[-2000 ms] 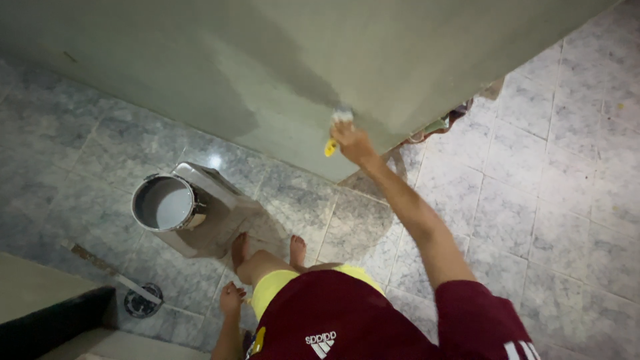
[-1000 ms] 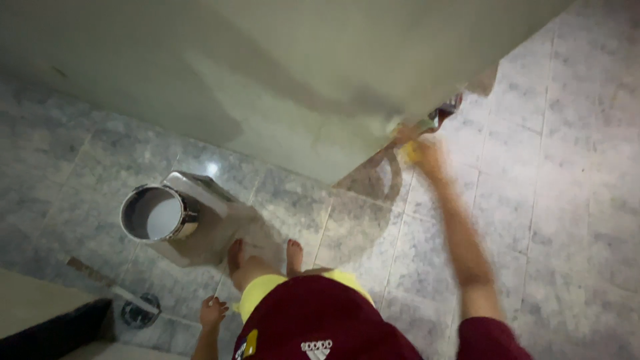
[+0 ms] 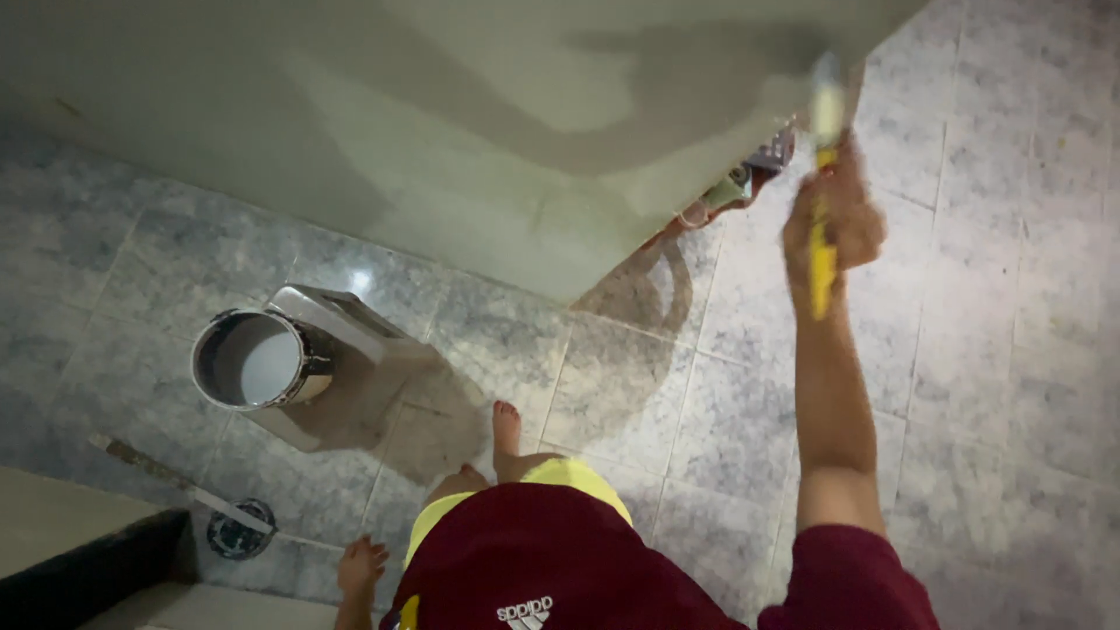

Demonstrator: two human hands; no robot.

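My right hand [image 3: 836, 214] is closed around the yellow handle of a paintbrush [image 3: 822, 131], whose blurred pale bristles point up the view near the right end of the grey-green wall [image 3: 490, 149]. Whether the bristles touch the wall I cannot tell. My left hand [image 3: 361, 564] hangs low beside my yellow shorts, its fingers apart, with nothing in it. To the left, an open bucket [image 3: 302, 372] of pale grey paint [image 3: 269, 366] rests on or against a light plastic stool [image 3: 337, 311]; the exact contact is unclear.
Marbled tiles [image 3: 735, 490] cover the floor around my bare feet. A paint-marked strip [image 3: 157, 468] lies across a dark round object [image 3: 241, 528] at lower left. Crumpled, multicoloured items [image 3: 739, 185] stick out from behind the wall edge. A dark-edged ledge [image 3: 96, 560] is in the lower left corner.
My right hand has moved rightward with the brush, from in front of the wall to beyond its lower right edge. The left hand stays low and empty.
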